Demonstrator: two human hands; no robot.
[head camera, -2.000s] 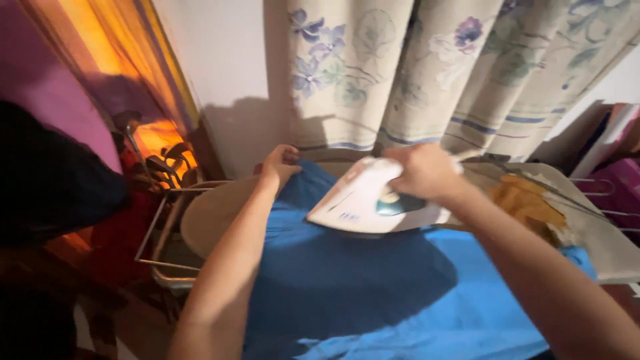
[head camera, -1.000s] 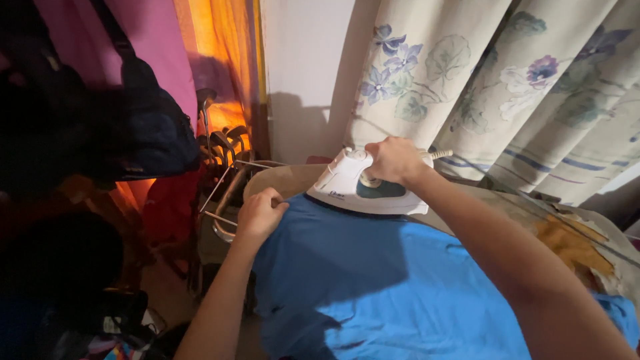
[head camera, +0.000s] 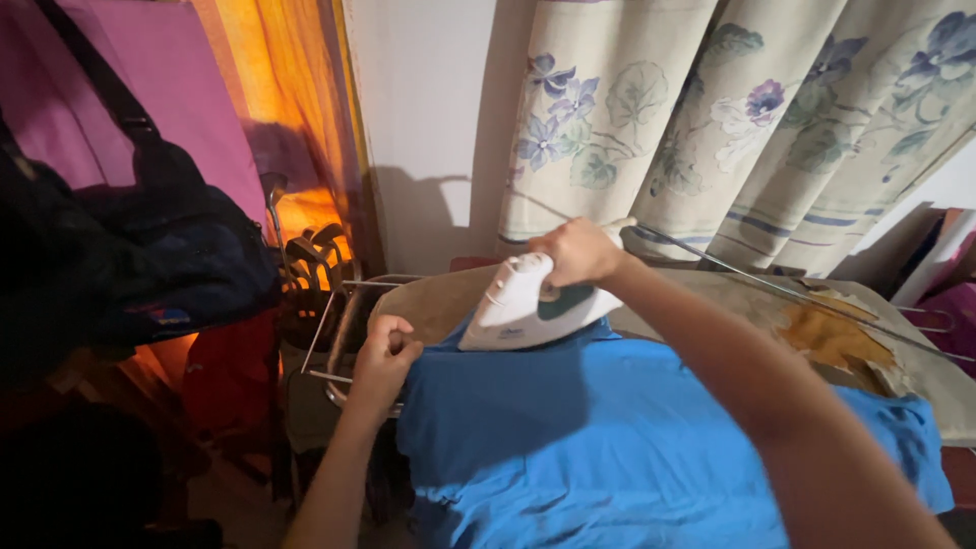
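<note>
My right hand (head camera: 579, 252) is closed around the handle of a white electric iron (head camera: 507, 313), whose tip points left. The iron rests on the upper edge of a blue cloth garment (head camera: 534, 427), which lies over an ironing board (head camera: 438, 301) and hangs down its near side. My left hand (head camera: 390, 354) is at the garment's upper left corner, thumb and fingers together at the cloth; how much fabric they pinch is partly hidden. The iron's soleplate is hidden against the cloth.
The iron's cord (head camera: 762, 282) runs right across the board, over a torn, orange-brown patch (head camera: 839, 335). A floral curtain (head camera: 648, 130) hangs behind. Left are a wire rack (head camera: 328, 328) at the board's end, golf clubs (head camera: 316, 244) and a dark bag (head camera: 175, 244).
The iron has stayed in my right hand over the cloth's upper edge. My left hand has remained beside the garment's corner. The view has shifted noticeably since the earliest frame.
</note>
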